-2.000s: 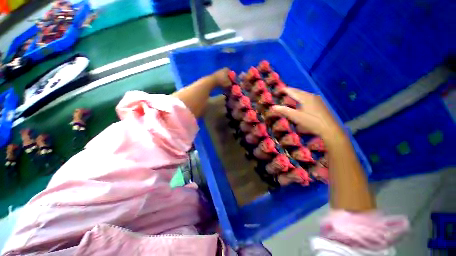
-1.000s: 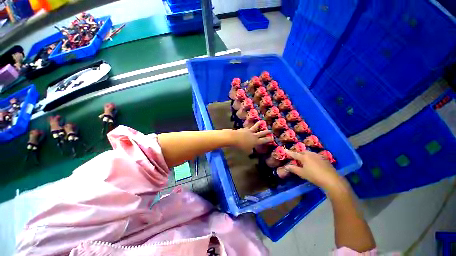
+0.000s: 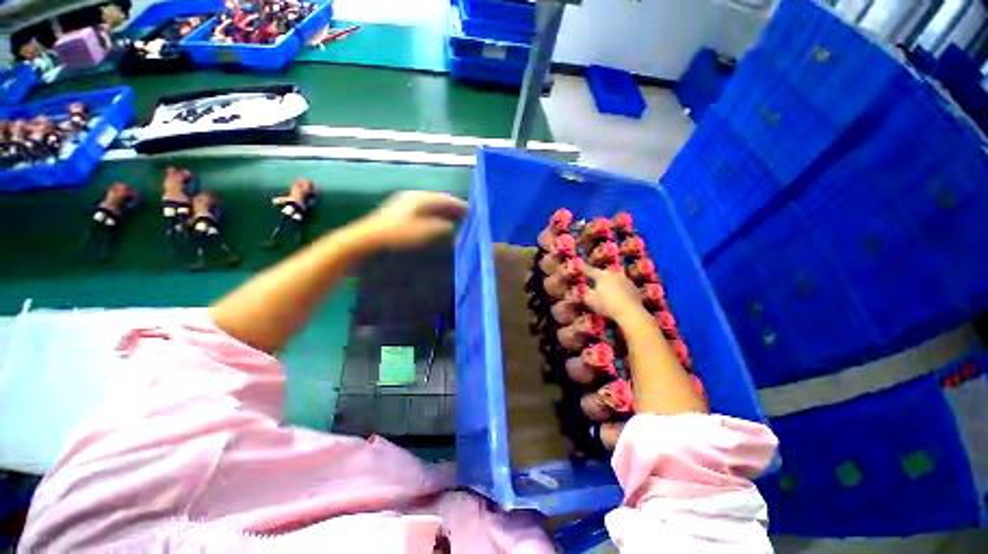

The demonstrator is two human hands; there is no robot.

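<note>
A deep blue packing bin [image 3: 468, 357] stands in front of me, with brown cardboard liner [image 3: 520, 373] bare along its left side. Small figures [image 3: 598, 359] with red-pink tops lie in rows in it. My right hand [image 3: 609, 294] is over the rows, fingers on or just above the tops; whether it grips one is unclear. My left hand [image 3: 420, 216] is outside the bin by its left rim, slightly blurred, with no figure visible in it. Several loose figures [image 3: 293, 208] lie on the green bench to the left.
A black case [image 3: 374, 417] with a green note and pen lies beside the bin. A white-lined black tray [image 3: 222, 113] and blue parts bins [image 3: 244, 49] stand beyond. Stacked blue crates [image 3: 802, 195] rise on the right. A metal post [image 3: 533, 81] stands behind the bin. White paper [image 3: 65, 373] lies left.
My left hand has moved from the figure rows out over the bin's left rim. My right hand has moved farther up the rows. The view has shifted, showing more of the bench.
</note>
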